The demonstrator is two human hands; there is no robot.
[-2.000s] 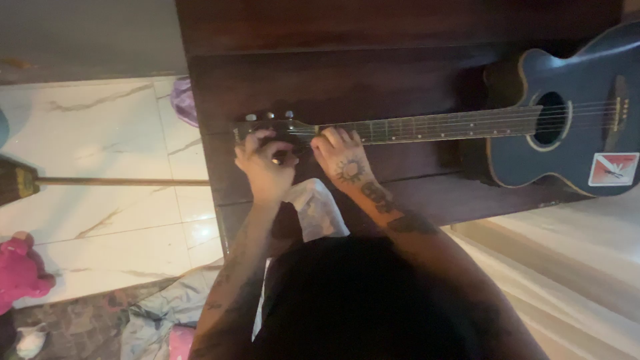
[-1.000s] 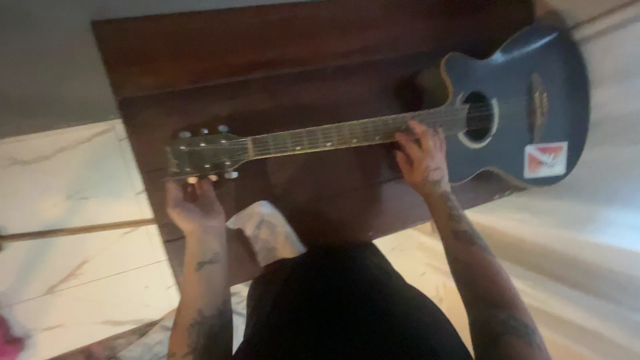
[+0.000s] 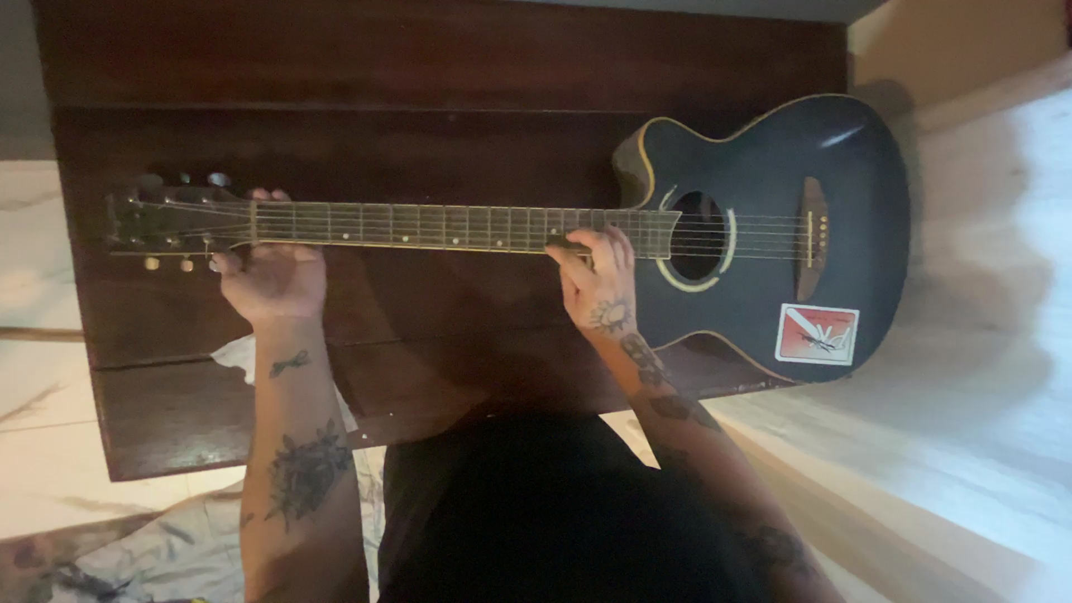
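Note:
A dark acoustic guitar (image 3: 754, 167) with a cutaway body lies face up, its headstock (image 3: 167, 219) to the left and its body to the right. My left hand (image 3: 280, 276) is palm up under the neck near the nut, its thumb beside a tuning peg and its fingertips showing past the neck's far edge. On the strings near the body end of the fretboard (image 3: 469, 228) rests my right hand (image 3: 601, 272), fingers bent. Right of it are the round soundhole (image 3: 697, 236) and the bridge (image 3: 811, 239). A red and white sticker (image 3: 816, 335) is on the body.
The guitar lies on a dark wooden table (image 3: 469, 335). A white cloth (image 3: 237, 358) lies partly under my left forearm. Crumpled light fabric (image 3: 184, 544) is at the lower left, beside pale floor tiles (image 3: 38, 419). A pale curtain-like surface (image 3: 988, 335) is at the right.
My right hand has moved right along the neck, from near the headstock to the body end. My left hand has gone from the tuning pegs to beneath the neck by the nut.

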